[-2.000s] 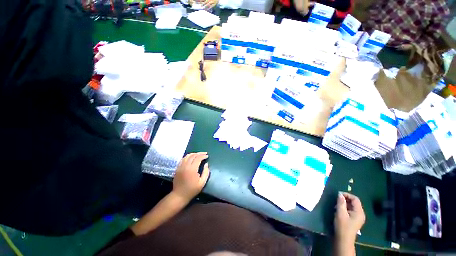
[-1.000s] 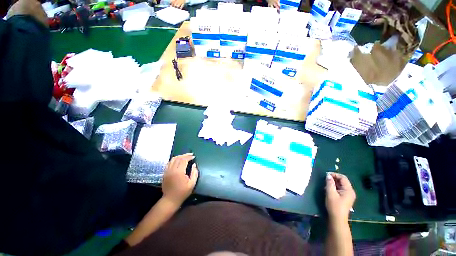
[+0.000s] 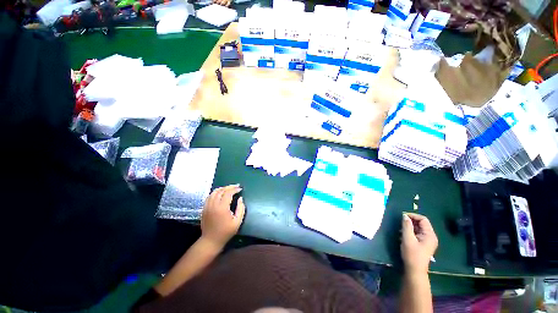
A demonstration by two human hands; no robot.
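My left hand (image 3: 222, 215) rests at the bench's near edge, thumb and fingers apart, with a dark patch between them that looks like shadow. My right hand (image 3: 420, 240) is at the near edge further right, fingers curled with thumb near the forefinger; whether it pinches anything is hidden. Between the hands lie flat white-and-blue cartons (image 3: 327, 194) in a loose pile. Beyond them to the left is a heap of white paper pieces (image 3: 273, 154). A flat bubble bag (image 3: 191, 183) lies just beyond my left hand. Tiny pale scraps (image 3: 416, 206) lie beyond my right hand.
Erected cartons (image 3: 324, 55) stand on the tan board (image 3: 245, 107), with a black device (image 3: 230, 56) and cable (image 3: 221, 81). Carton stacks (image 3: 422, 131) and a black tray (image 3: 489, 226) lie right. Filled bubble bags (image 3: 147, 164) lie left. A person's dark sleeve (image 3: 43, 171) fills the left.
The whole view has shifted, first up and to the left, then slightly back to the right. Both hands remain at the bench edge, and the cartons keep their places.
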